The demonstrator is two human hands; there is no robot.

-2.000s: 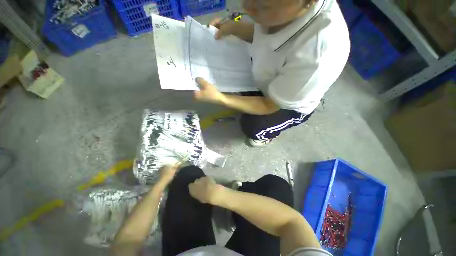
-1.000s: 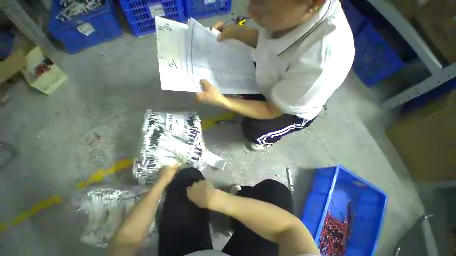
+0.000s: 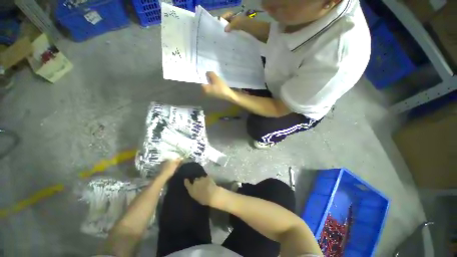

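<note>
A clear bag packed with white and black parts [image 3: 173, 131] lies on the floor in front of my knees, with a white label at its right side. A flatter bag with whiter contents [image 3: 107, 203] lies to its lower left, partly behind my left forearm. My left hand [image 3: 171, 166] is at the near edge of the first bag, beside my knee; its fingers are partly hidden, so its grip cannot be told. My right hand [image 3: 201, 190] rests on my knee with curled fingers and nothing seen in it.
A crouching person [image 3: 320, 65] holds printed sheets [image 3: 228, 55] across from me. An open blue crate with red parts [image 3: 325, 188] stands at my right. Blue bins [image 3: 95, 22] and a small open carton [image 3: 52, 65] are at the back left. Shelving [image 3: 426, 95] is at the right.
The view has shifted slightly, so the bags, sheets and person sit higher in the picture. Both my hands keep nearly the same places.
</note>
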